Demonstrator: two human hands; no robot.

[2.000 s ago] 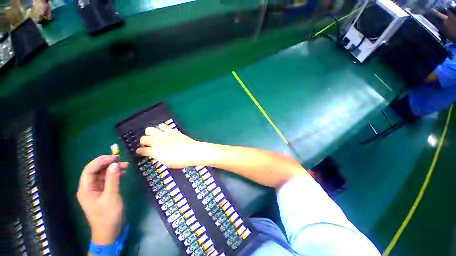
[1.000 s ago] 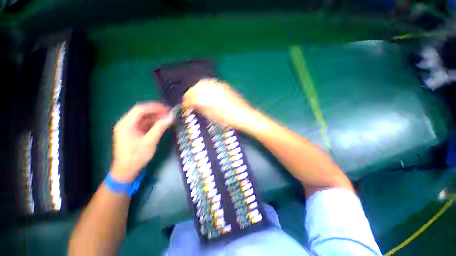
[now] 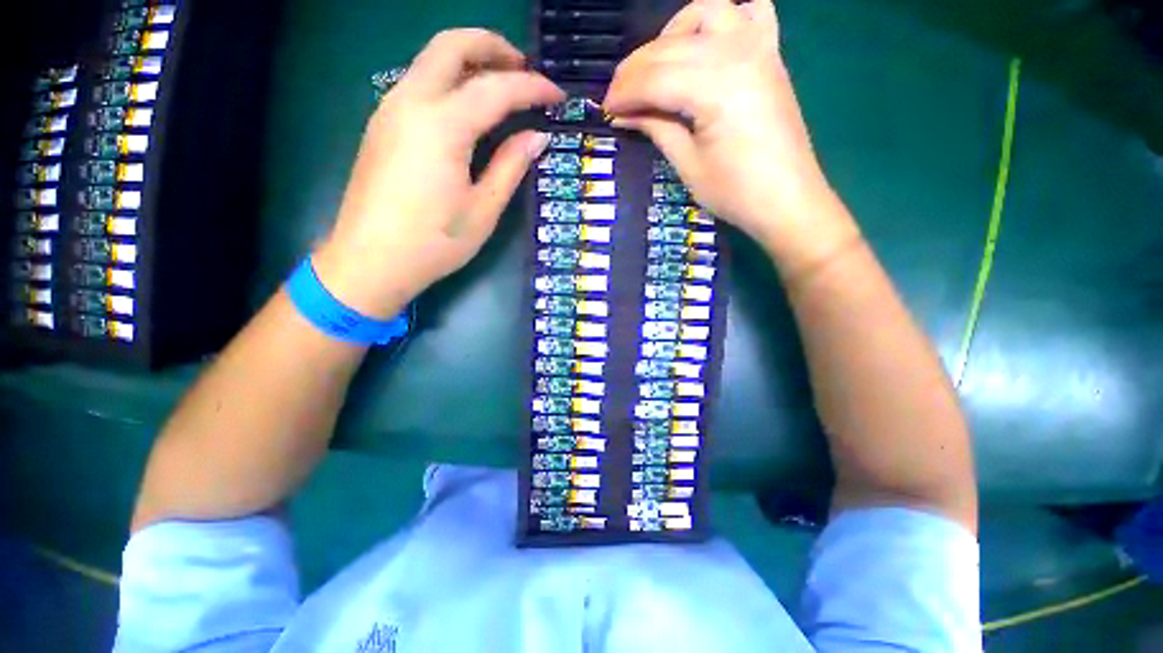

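The black slotted work tray (image 3: pixel 621 344) lies in front of me with two columns of green circuit boards that have white ends and yellow bands. A circuit board (image 3: pixel 574 111) lies crosswise at the upper end of the left column, between my hands. My left hand (image 3: pixel 440 160), with a blue wrist band (image 3: pixel 338 309), has its fingertips at the green end of this board. My right hand (image 3: pixel 717 121) has thumb and finger at its other end, hiding the white part. Black empty slots show above it. More loose board pieces (image 3: pixel 389 82) show behind my left hand, partly hidden.
A thick black tray stack (image 3: pixel 202 191) with rows of boards stands at the left. A green mat (image 3: pixel 880 166) covers the bench, with a yellow-green tape line (image 3: pixel 991 236) at the right. My blue-clad lap is at the tray's near end.
The view has turned and come closer, so the tray now stands upright in the picture. My left hand has moved in to the tray, and both hands now meet at one board.
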